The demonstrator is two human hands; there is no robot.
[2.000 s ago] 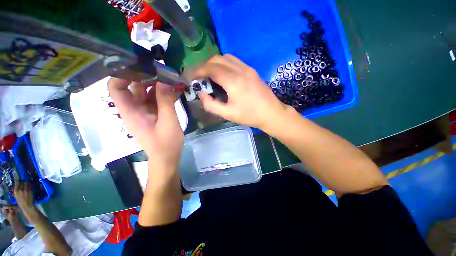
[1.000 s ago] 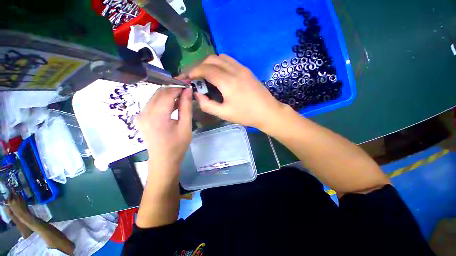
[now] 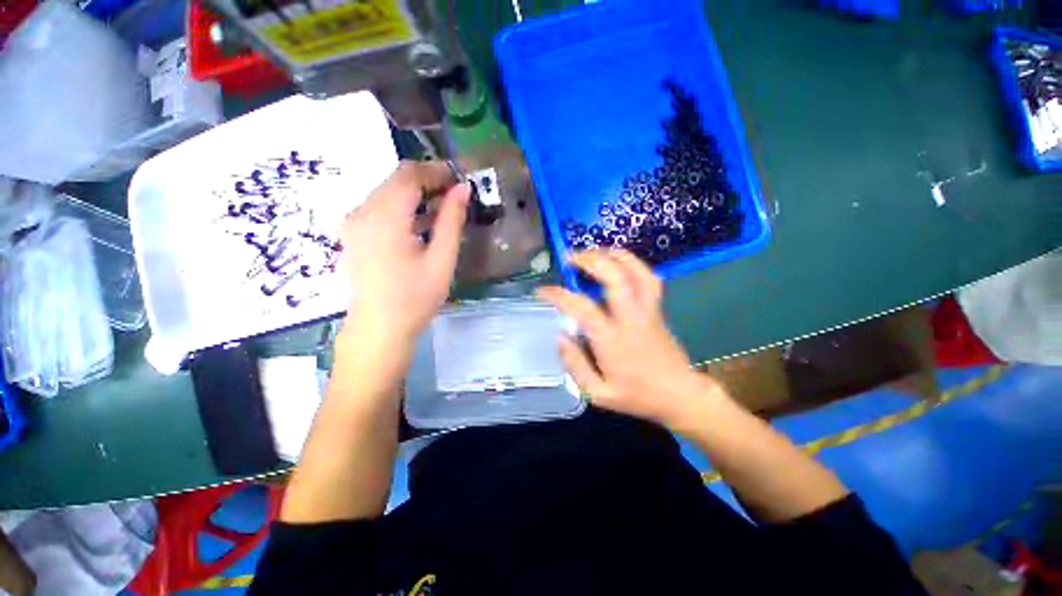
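Observation:
My left hand [image 3: 402, 250] is at the left side of the small silver fixture [image 3: 485, 186], its fingertips curled close to it; whether they grip a pin is hidden. My right hand [image 3: 629, 338] is off the fixture, over the bench edge beside the clear plastic box [image 3: 501, 410]. Its fingers are apart and nothing shows in them. The box holds a few thin pins. Dark rings [image 3: 664, 204] are heaped in the large blue bin [image 3: 547, 99]. Pin-and-ring assemblies [image 3: 280, 221] lie scattered in the white tray [image 3: 169, 279].
The press head [image 3: 349, 47] with a yellow label is at the top, its green column [image 3: 468, 107] behind the fixture. A black pad [image 3: 221, 408] with white paper lies below the tray. Clear lids [image 3: 58, 303] are at the left, a small blue bin [image 3: 1031, 99] at the far right.
My right hand has left the fixture and moved down and right towards the clear box. My left hand stays near the fixture. The view has shifted, showing more of the right side.

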